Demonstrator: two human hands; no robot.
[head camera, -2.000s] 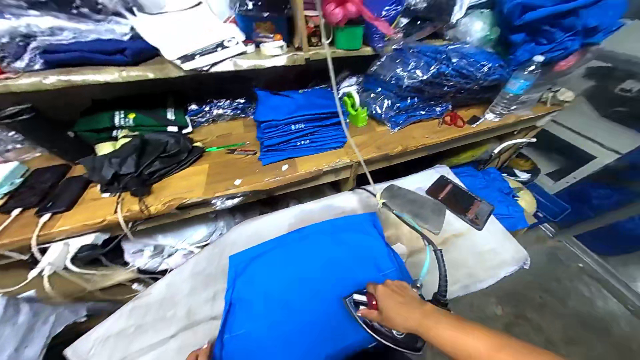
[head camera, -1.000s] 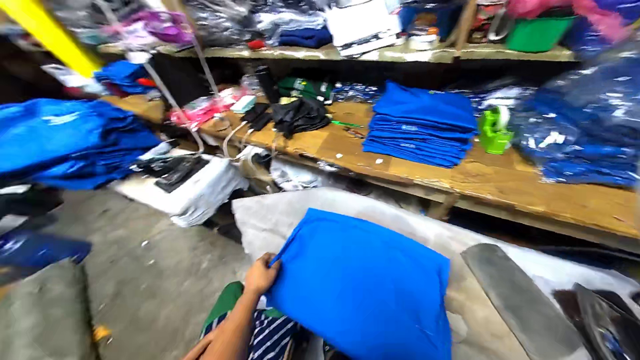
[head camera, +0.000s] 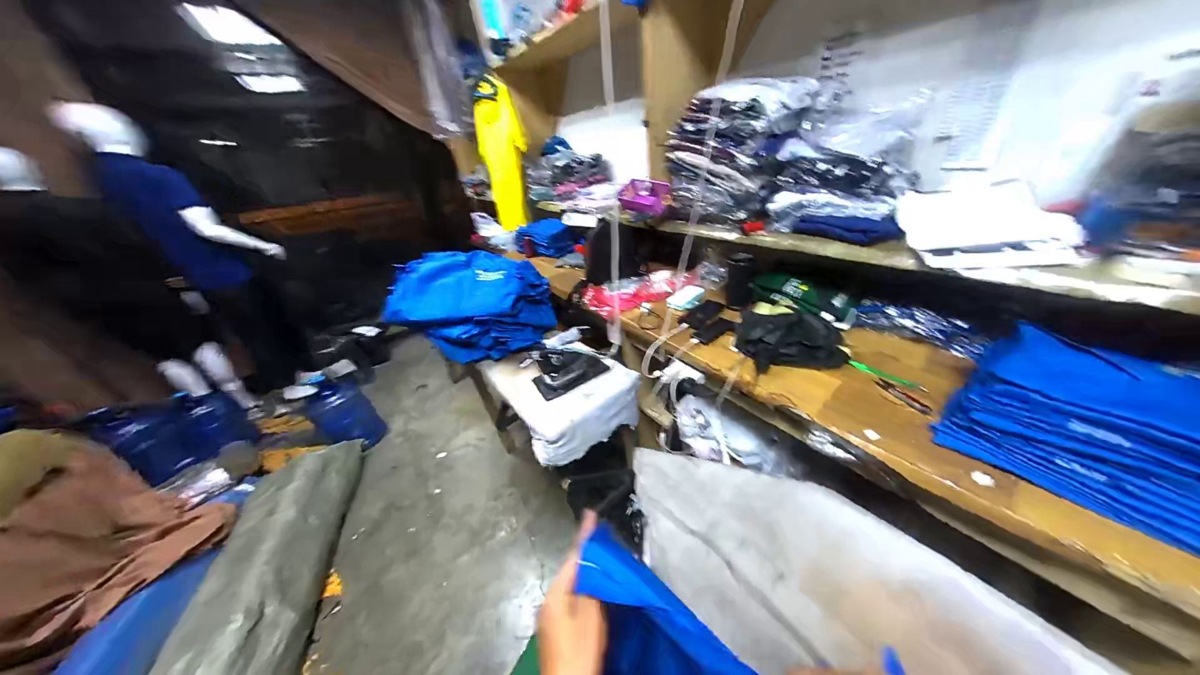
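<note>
My left hand (head camera: 574, 614), at the bottom middle, grips the edge of a blue cloth garment (head camera: 656, 619), which hangs folded over at the near edge of the padded ironing surface (head camera: 778, 562). Only a blurred sliver of my right hand (head camera: 820, 669) shows at the bottom edge, beside a small bit of blue; its grip is hidden. On the wooden shelf at the right lies a stack of folded blue garments (head camera: 1078, 441). Another pile of blue garments (head camera: 473, 300) sits beyond a white-covered stand (head camera: 586, 403), on which a dark iron (head camera: 567, 370) rests.
The wooden shelf (head camera: 844, 403) holds a black cloth (head camera: 787, 339), phones (head camera: 708, 323) and cables. Plastic-wrapped clothes (head camera: 797, 159) fill the upper shelf. A grey roll (head camera: 267, 562) lies on the left, with blue water jugs (head camera: 342, 412) and mannequins (head camera: 178, 216) behind it.
The view has swung far left. The right hand, on an iron two seconds ago, is now at the bottom edge without that iron in view. The blue garment, flat before, is now partly lifted.
</note>
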